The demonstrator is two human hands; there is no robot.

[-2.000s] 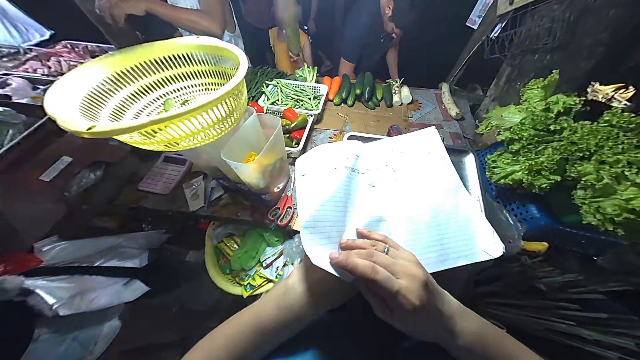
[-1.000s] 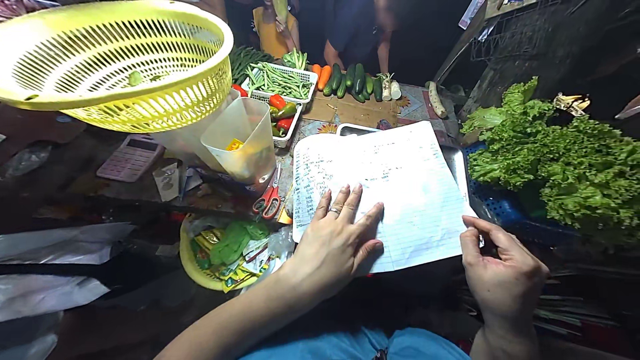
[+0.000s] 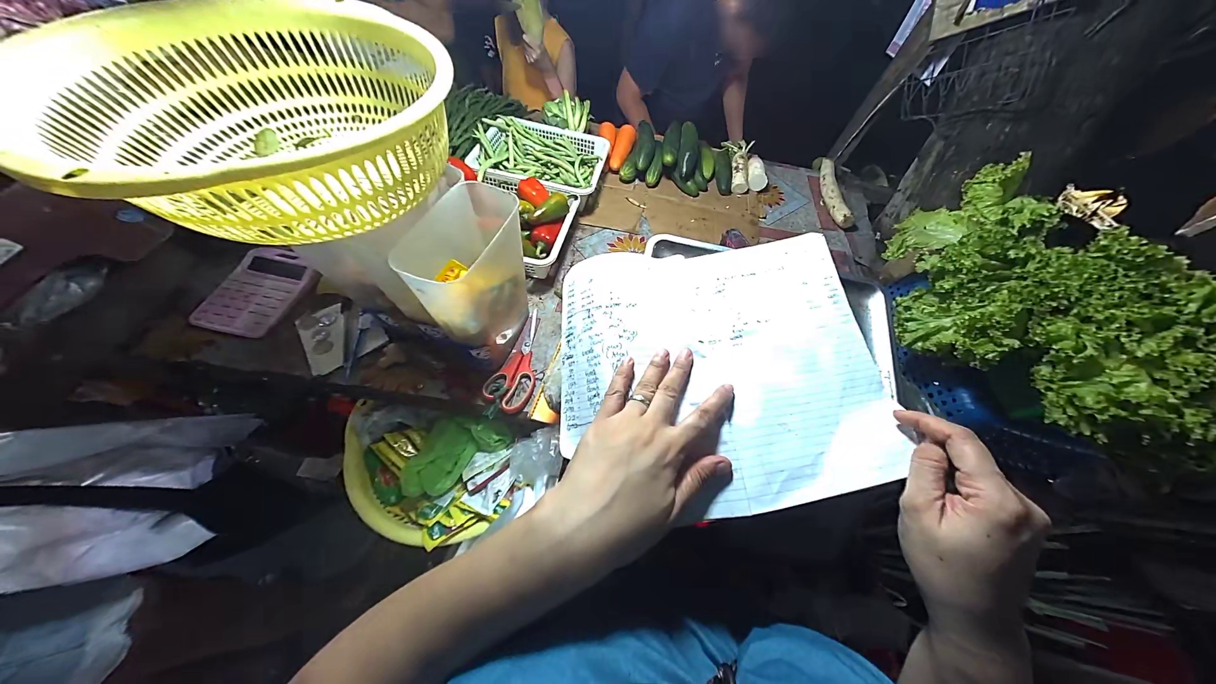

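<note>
An open lined notebook [image 3: 779, 380] with handwriting lies over a metal tray [image 3: 869, 313] in front of me. My left hand [image 3: 651, 442], a ring on one finger, rests palm down with spread fingers on its pages. At the lower right corner of the right page, my right hand [image 3: 969, 503] pinches the paper between thumb and index finger. Red-handled scissors [image 3: 513, 380] lie just left of the notebook. Beside them stands a translucent plastic container [image 3: 465, 266] with something yellow inside.
A yellow plastic colander [image 3: 380, 190] looms at upper left, above a pink calculator [image 3: 255, 293]. Green beans [image 3: 541, 152], peppers [image 3: 546, 233], carrots [image 3: 622, 145] and cucumbers [image 3: 689, 152] lie at the back. Leafy lettuce [image 3: 1092, 313] fills the right. A yellow basket [image 3: 356, 475] holds packets. People stand opposite.
My hands were together at the page's lower edge two seconds ago. They have parted: the left lies flat on the pages, the right has moved to the page corner. More writing shows on the left page.
</note>
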